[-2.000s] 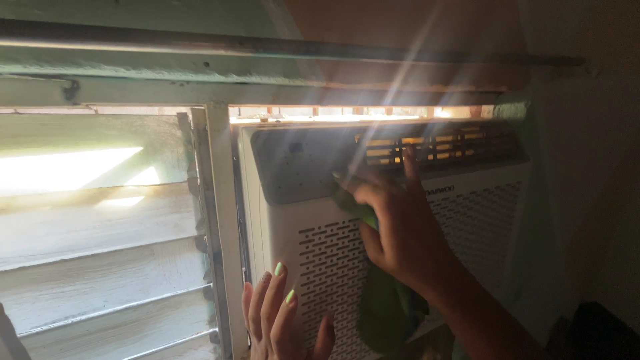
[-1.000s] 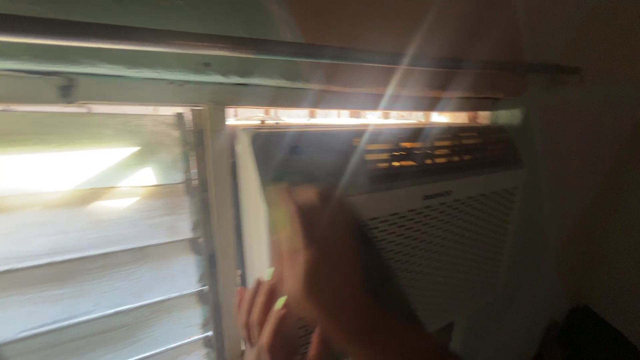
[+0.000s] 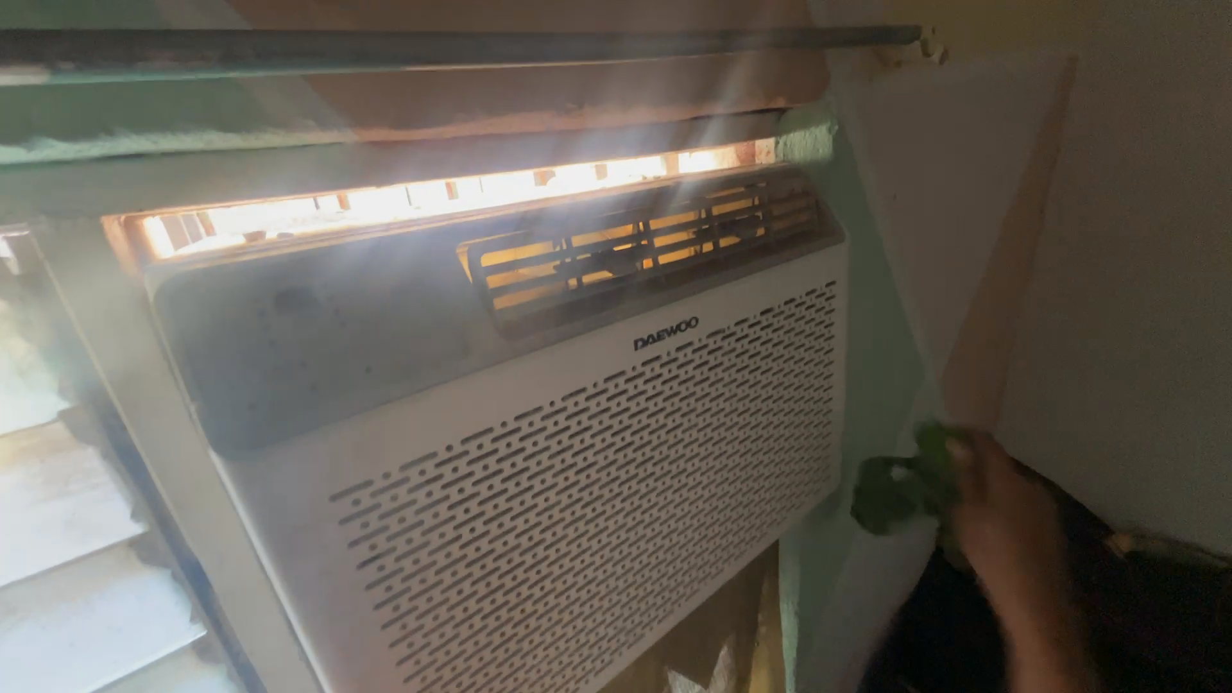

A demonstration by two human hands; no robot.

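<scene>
My right hand (image 3: 1001,510) is at the lower right, its fingers closed on a green cloth (image 3: 900,486) that hangs bunched from them. Hand and cloth are a little blurred, off the right side of a white Daewoo window air conditioner (image 3: 597,500). The unit has a perforated front grille, a dark control panel (image 3: 318,346) at its upper left and a slatted air outlet (image 3: 635,250) along its top. My left hand is out of the frame.
Louvred window slats (image 3: 77,539) stand at the left beside a pale frame post (image 3: 164,452). A metal rod (image 3: 462,48) runs across above the unit. Bright light enters through the gap over it. Something dark lies at the lower right, by the wall (image 3: 1136,289).
My right hand has moved with the green cloth from the front of the air conditioner to its right. My left hand has gone out of view. The view has shifted right.
</scene>
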